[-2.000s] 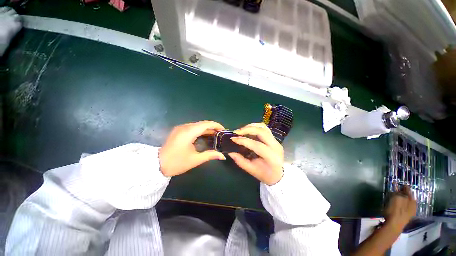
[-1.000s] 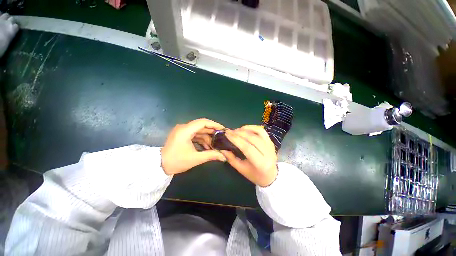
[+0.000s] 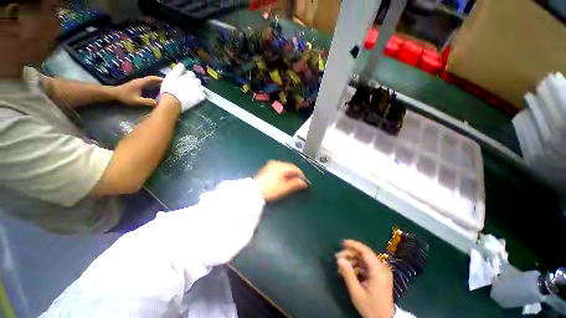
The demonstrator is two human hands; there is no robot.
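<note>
My left hand [image 3: 280, 181] is over the green mat near the white rail, its fingers curled downward. A small dark spot shows at its fingertips, but I cannot tell whether it is a held part. My right hand [image 3: 367, 279] is slightly blurred, with thumb and fingers apart and no part visible between them. It is just left of the overlapping row of dark screen assemblies [image 3: 409, 261], whose gold tails face up and left. The watch case is not clearly visible. Thin tweezers [image 3: 310, 163] lie by the rail, beyond my left hand.
A white blister tray [image 3: 428, 149] holds dark parts [image 3: 377, 107] at its far end. A metal post [image 3: 343, 74], crumpled wipes [image 3: 487, 261] and a white bottle [image 3: 518, 286] stand nearby. At left, a co-worker [image 3: 133, 155] wears one white glove, near a clip pile [image 3: 273, 62] and clip tray [image 3: 124, 49].
The view has swung left, bringing the co-worker and clips into sight. My hands have separated; the dark watch piece they held together is no longer clearly visible.
</note>
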